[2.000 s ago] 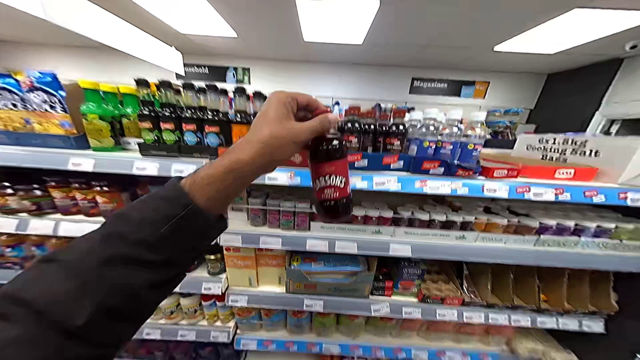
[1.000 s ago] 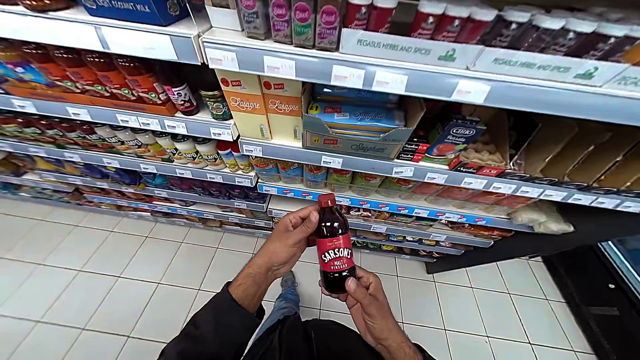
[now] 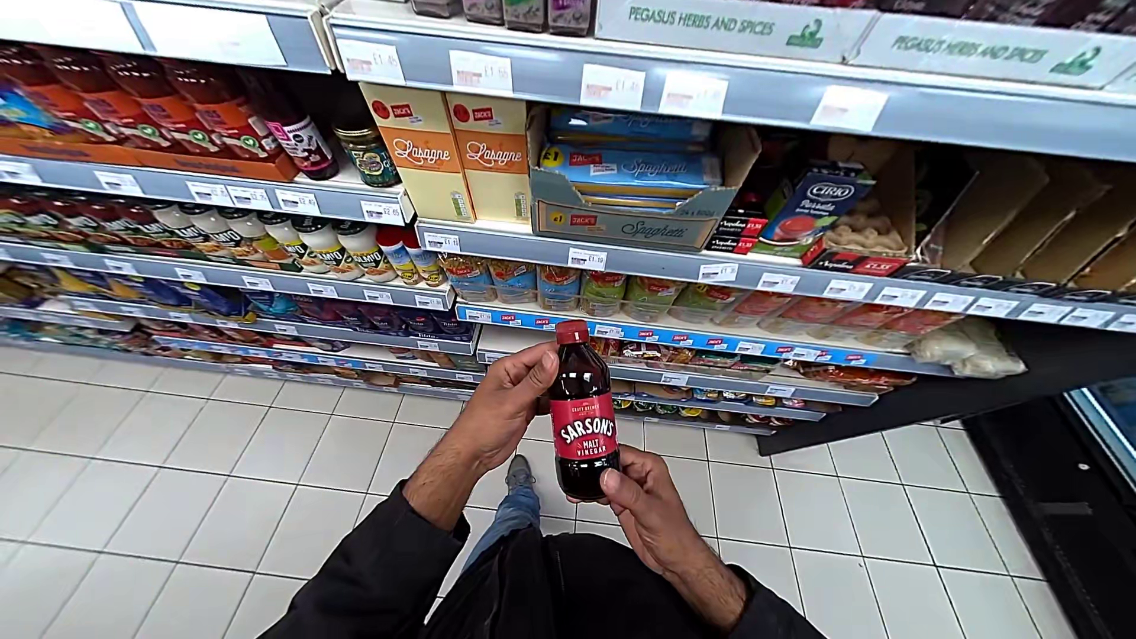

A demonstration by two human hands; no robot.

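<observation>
A dark glass bottle of Sarson's malt vinegar [image 3: 584, 426] with a red cap is held upright in front of me, its red label facing my view. My left hand [image 3: 506, 404] grips its upper part from the left, thumb near the shoulder below the cap. Around the base, from the lower right, my right hand [image 3: 652, 506] holds it with the thumb on the front. The fingers behind the bottle are hidden.
Grocery shelves run across the view, with lasagne boxes [image 3: 417, 151], a spaghetti carton [image 3: 621, 222], sauce bottles [image 3: 222, 106] and jars [image 3: 328, 248]. Below lies a tiled floor [image 3: 222, 497]. A dark cabinet [image 3: 1047, 479] stands at the right.
Two seconds ago one hand held the bottle by its top near the upper shelf. The bottle has come down in front of my body, and both hands now hold it. The view has tilted down.
</observation>
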